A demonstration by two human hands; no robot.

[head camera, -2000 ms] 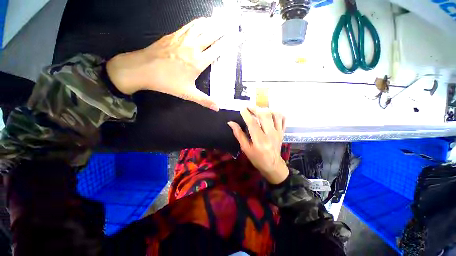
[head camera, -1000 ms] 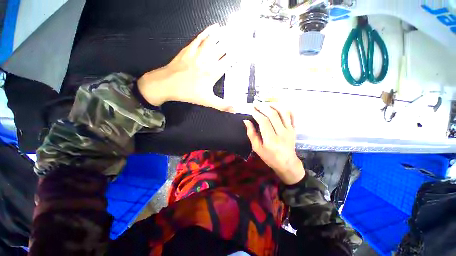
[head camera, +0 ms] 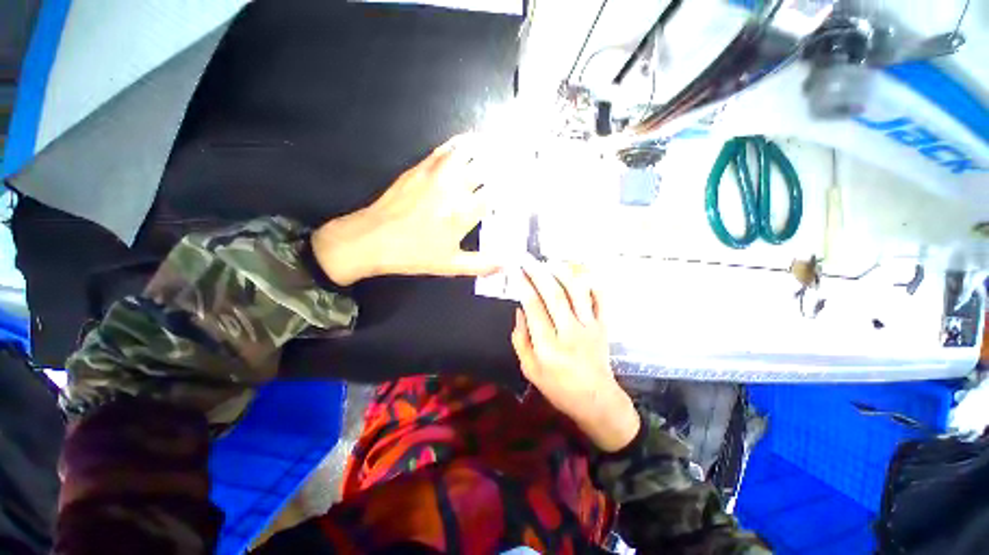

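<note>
A large black fabric panel lies on the machine table, its grey side folded back at the left. A bright white strip lies on the panel's right part, largely washed out by glare. My left hand lies flat on the panel and strip, fingers spread and pointing toward the needle area. My right hand has its fingertips at the strip's front end and the panel's right edge, thumb apart. Neither hand visibly closes round anything. Glare hides the presser foot, needle and left fingertips.
The white sewing machine head with "JACK" lettering is at upper right. Green-handled scissors, a thin pale-handled tool and small brownish metal bits lie right of the hands. Blue crates stand below the table's front edge.
The view has shifted, showing more of the machine head and panel's far edge. My hands stay close together at the strip, which now shows a white corner between them.
</note>
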